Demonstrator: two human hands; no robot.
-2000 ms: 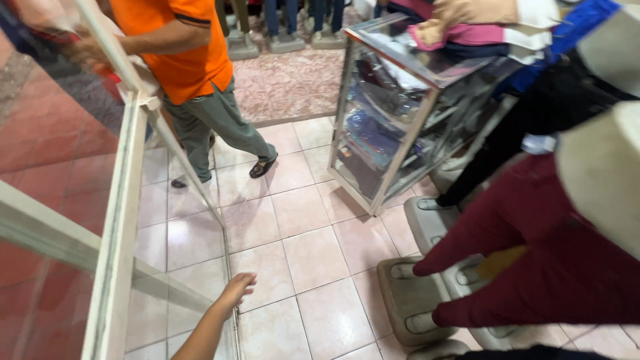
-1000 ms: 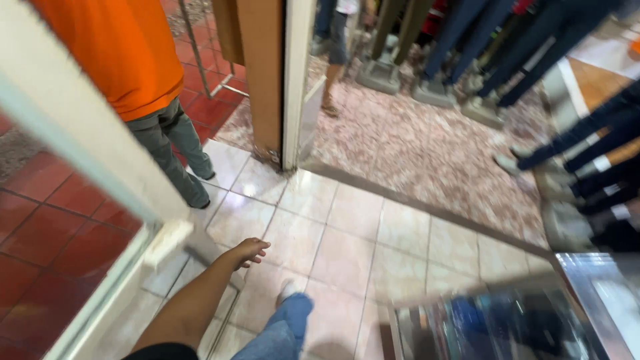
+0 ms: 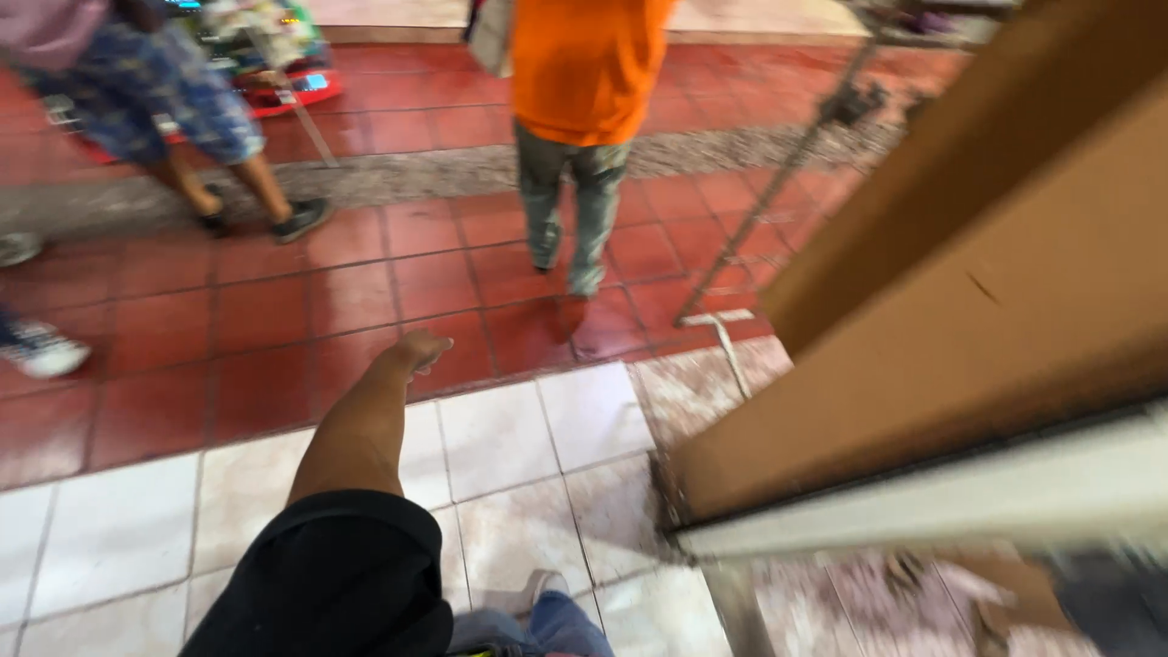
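My left hand (image 3: pixel 422 351) reaches forward from a black sleeve, left of centre. Nothing shows in it; its fingers are loosely bent and partly apart, somewhat blurred. It appears over the red tiled floor (image 3: pixel 351 297), just beyond the edge of the white tiles (image 3: pixel 497 424). My right hand is out of view. Past my left hand, a person in an orange shirt (image 3: pixel 584 73) and grey-green trousers stands on the red tiles, back towards me. Below, my legs in blue jeans (image 3: pixel 566 625) and one light shoe (image 3: pixel 547 582) show on the white tiles.
A brown pillar (image 3: pixel 912 347) with a pale strip (image 3: pixel 912 516) along its side fills the right. A thin metal stand (image 3: pixel 776 196) is beyond it. At upper left is a person in patterned shorts (image 3: pixel 182 100), near a red-edged display of goods (image 3: pixel 274 64). Another person's sneaker (image 3: pixel 46 351) is at the left edge.
The view has swung left and forward, from the shop inside to the red tiled walkway. The glass case and the mannequin legs have left view. The person in orange now appears near the centre.
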